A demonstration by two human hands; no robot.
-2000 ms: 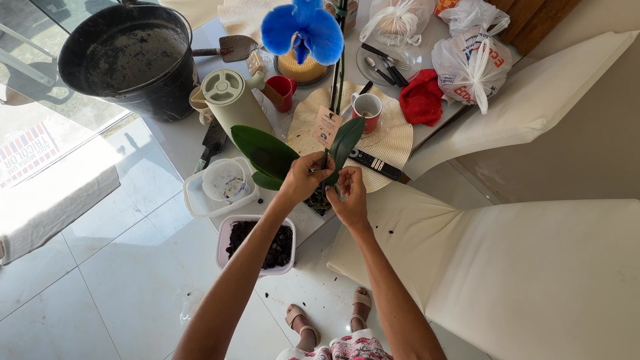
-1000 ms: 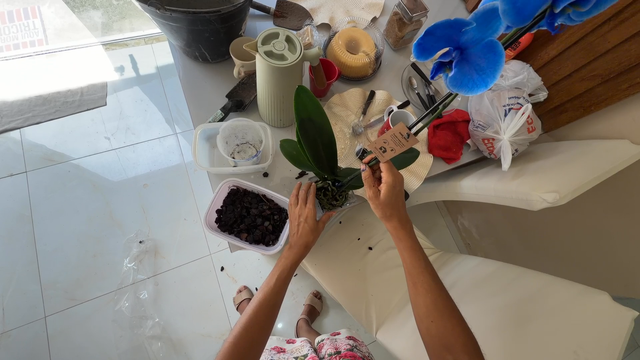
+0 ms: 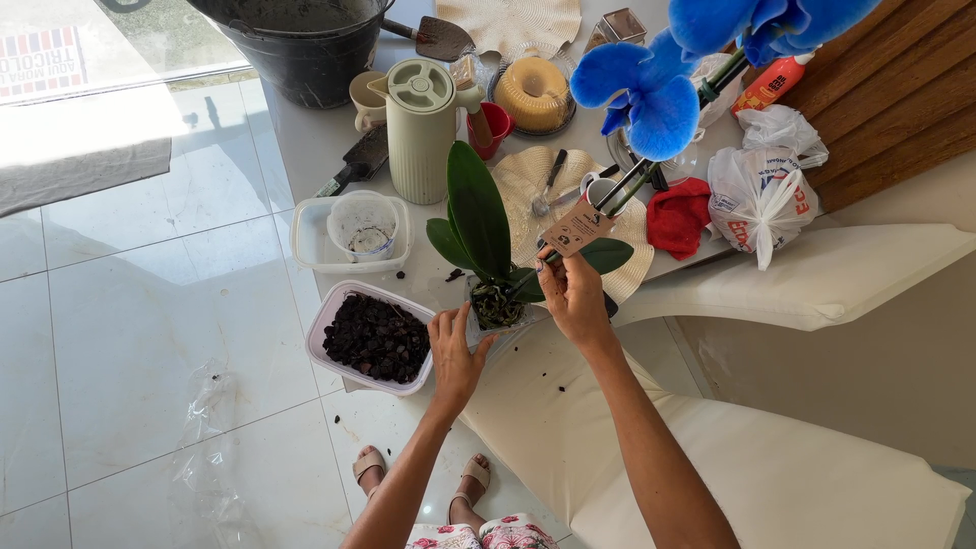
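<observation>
A blue orchid (image 3: 479, 210) with broad green leaves and exposed roots stands in a clear pot (image 3: 499, 309) at the table's front edge. Its flower stem leans to the upper right and bears a cardboard tag (image 3: 577, 227). My right hand (image 3: 570, 293) pinches the stem just below the tag. My left hand (image 3: 456, 351) rests with spread fingers against the left side of the pot. Beside it, on the left, is a plastic tub of dark bark chips (image 3: 375, 338). Behind that tub a clear cup (image 3: 363, 223) sits inside an empty plastic container (image 3: 311, 236).
A thermos jug (image 3: 422, 137), a red cup (image 3: 496, 128), a ring cake (image 3: 535, 90) and a black bucket (image 3: 313, 53) stand farther back. A hand trowel (image 3: 366, 156) lies left of the jug. At right are a mug (image 3: 606, 192), red cloth (image 3: 675, 219), tied plastic bags (image 3: 762, 202) and cream chairs (image 3: 732, 450).
The orchid's stem and flowers lean farther right than two seconds ago. My left hand has gone from beside my right hand, among the leaves, down to the pot's side.
</observation>
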